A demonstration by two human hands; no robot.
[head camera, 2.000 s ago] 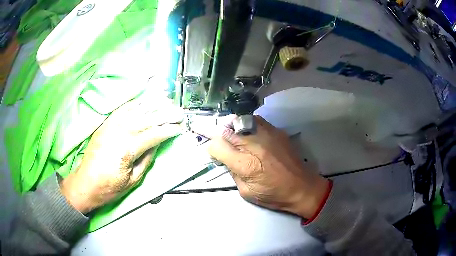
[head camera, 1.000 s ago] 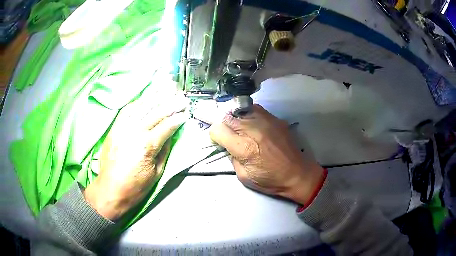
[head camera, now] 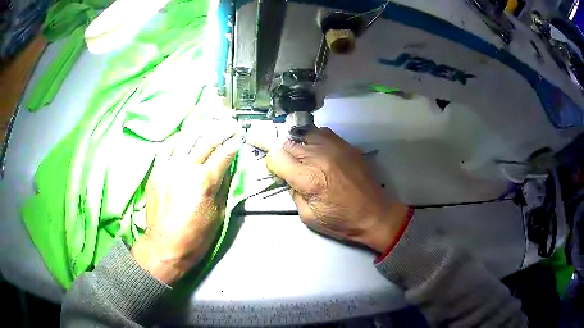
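Observation:
A bright green cloth (head camera: 83, 186) lies in soft folds on the left of the table and runs under my left hand to the needle area. My left hand (head camera: 192, 192) lies on the cloth with its fingertips near the presser foot, in lamp glare. My right hand (head camera: 326, 186) is at the right of the needle area, fingers curled and thumb and fingertips together just below a round knob with a grey cap (head camera: 299, 122). What its fingertips pinch is hidden. The white sewing machine head (head camera: 384, 38) with "Jack" lettering stands over the fingertips. Glare washes out the needle.
A long white oval object (head camera: 121, 25) lies at the upper left, near narrow green strips (head camera: 54, 77). A tan cylinder (head camera: 340, 40) sits on the machine head. Dark cloth (head camera: 541, 218) is at the right edge. The pale table (head camera: 282, 262) has its front edge below my hands.
The green cloth under my left hand has shifted and bunched, and my left hand has turned more upright, closer to my right hand. The view has shifted. My right hand keeps its grip pose by the knob.

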